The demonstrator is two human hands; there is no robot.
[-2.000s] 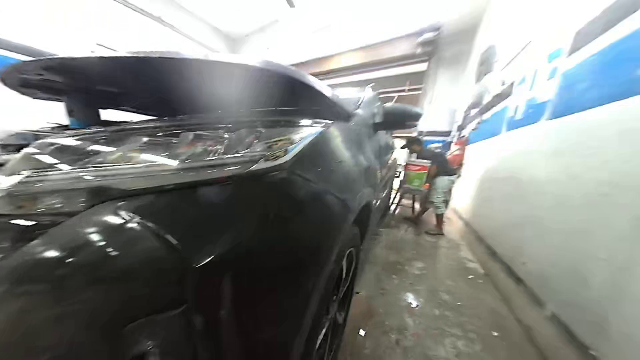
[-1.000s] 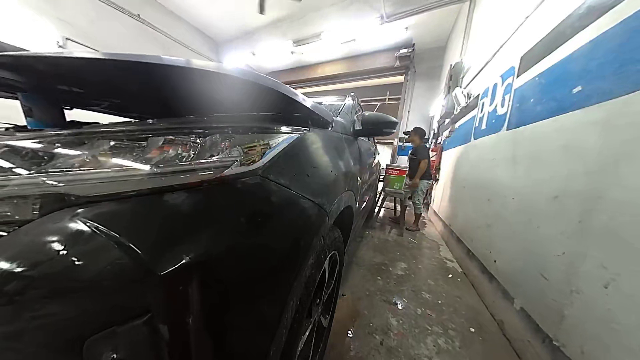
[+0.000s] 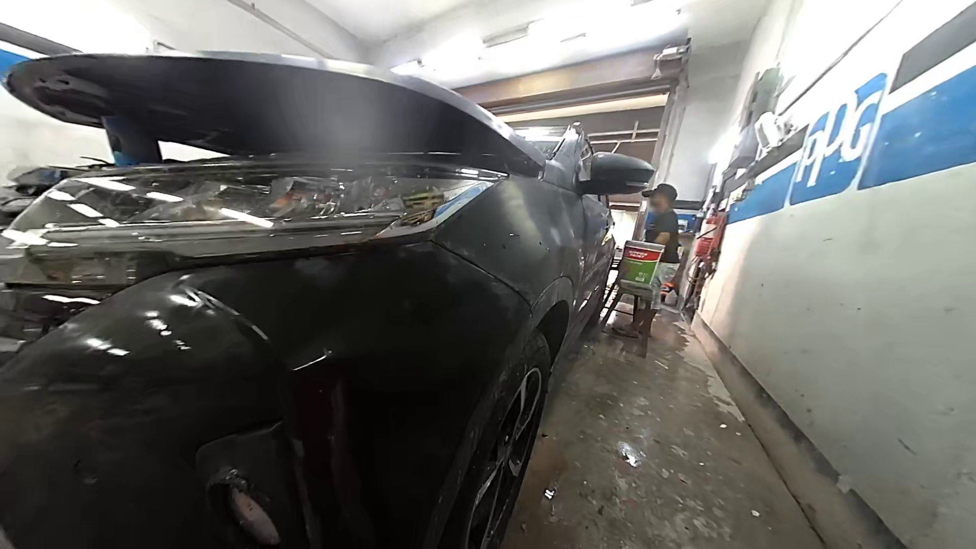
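Observation:
Neither my left hand nor my right hand can be made out. A dark car fills the left and middle of the head view, its front bumper (image 3: 381,320) close to me. Above the bumper is the clear headlight (image 3: 290,198). The hood (image 3: 305,99) is raised a little over it, with a blue support (image 3: 131,141) under its front edge. Low in the bumper, a pale oval thing (image 3: 253,518) shows in a recess; I cannot tell what it is. The front wheel (image 3: 511,450) and the side mirror (image 3: 616,174) lie further along the car's side.
Wet, speckled concrete floor (image 3: 640,450) runs between the car and a white wall (image 3: 862,305) with a blue stripe. Down this aisle a person in a dark cap (image 3: 665,229) stands behind a red and green container (image 3: 640,264) on a stand. A red fire extinguisher (image 3: 707,235) is by the wall.
The person down the aisle was bent over two seconds ago, stood upright beside the container one second ago, and is now partly behind it.

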